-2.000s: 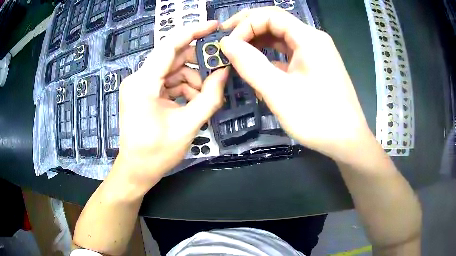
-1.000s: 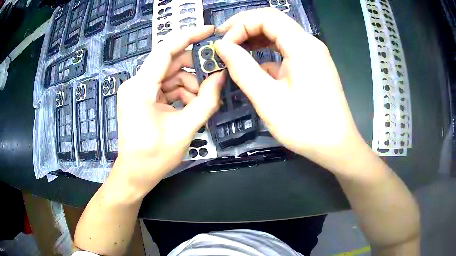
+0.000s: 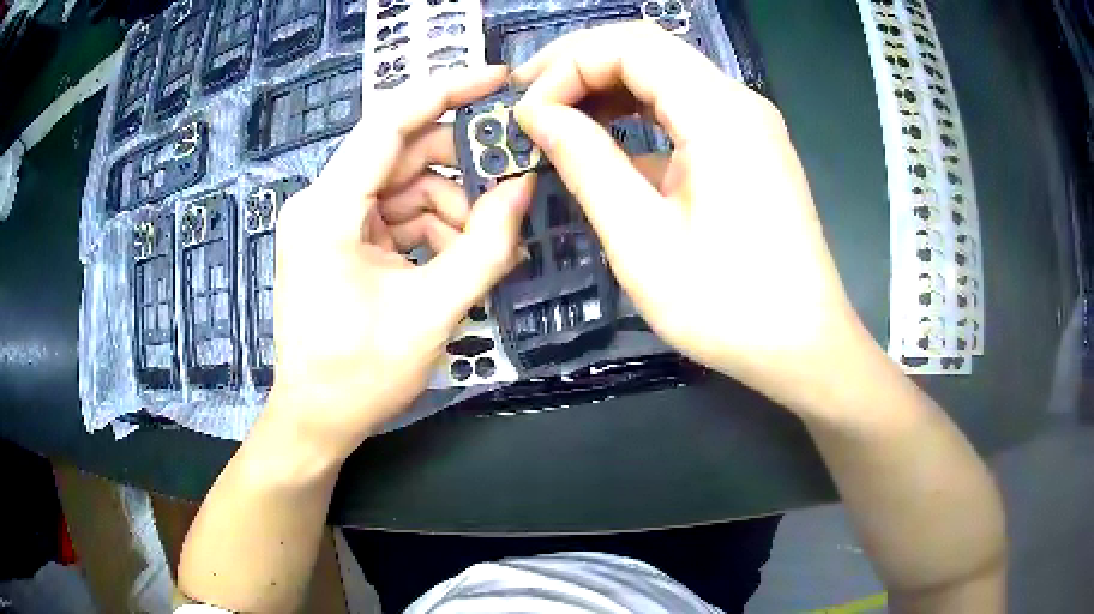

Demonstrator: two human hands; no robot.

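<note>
A black phone case (image 3: 552, 288) is held over the tray, tilted, its camera corner up. A gold camera-ring adhesive (image 3: 491, 142) lies around the camera holes. My left hand (image 3: 372, 258) grips the case, its thumb at the lower edge of the camera corner. My right hand (image 3: 696, 180) is at the other side, thumb and fingertips at the camera area's upper right edge; the fingers hide part of it. A white adhesive sticker sheet (image 3: 470, 367) lies over the tray, partly hidden by my left hand and the case.
The blister tray (image 3: 108, 324) holds rows of black cases at left, several with gold camera outlines. A dark tray stack (image 3: 576, 386) shows at the near edge. Spare sticker sheets (image 3: 936, 240) lie on the green mat (image 3: 576, 468) at right. Cardboard (image 3: 108, 528) is below left.
The held case has shifted slightly left and its camera corner has turned a little. Both hands keep their hold. The sticker sheet over the tray has shifted slightly left.
</note>
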